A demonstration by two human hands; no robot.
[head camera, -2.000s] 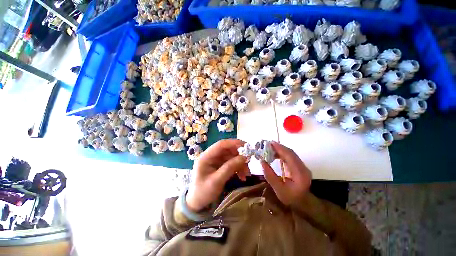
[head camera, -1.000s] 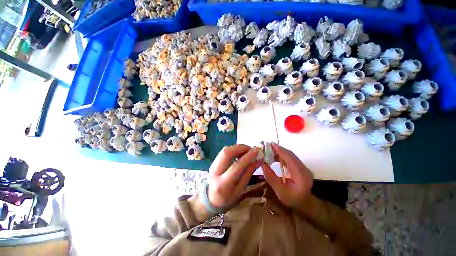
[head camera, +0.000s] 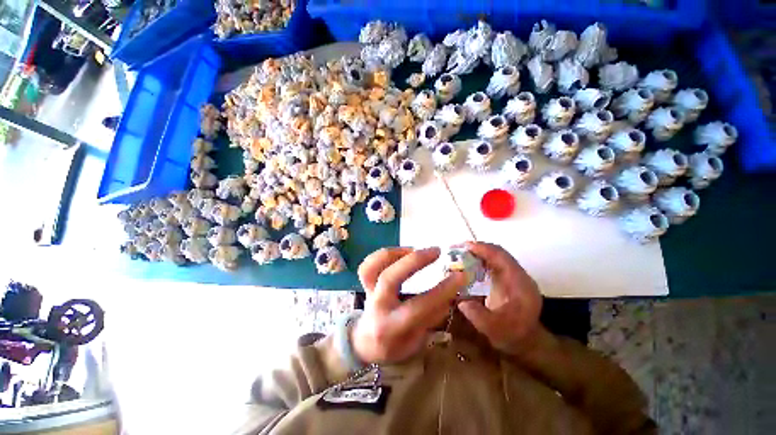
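A grey-white ridged part (head camera: 466, 265) is held between both hands close to my chest; it looks like a small piece pressed against a larger hollow part, but the joint is hidden by fingers. My left hand (head camera: 407, 304) presses on it from the left with the fingertips. My right hand (head camera: 509, 299) grips it from the right. A thin tan stick (head camera: 457, 206) slants up and left from my right hand over the pale sheet (head camera: 579, 255). A red disc (head camera: 498, 204) lies on the sheet.
Larger hollow parts (head camera: 594, 159) stand in rows at right. A heap of small orange-grey parts (head camera: 298, 127) lies centre-left. Grouped greyer parts (head camera: 183, 225) are at far left. An empty blue tray (head camera: 162, 123) is at left; other blue bins (head camera: 510, 15) stand behind.
The two pieces, seen apart earlier, are now together between the fingers. The part has turned and moved slightly right. The stick has tilted further to the left.
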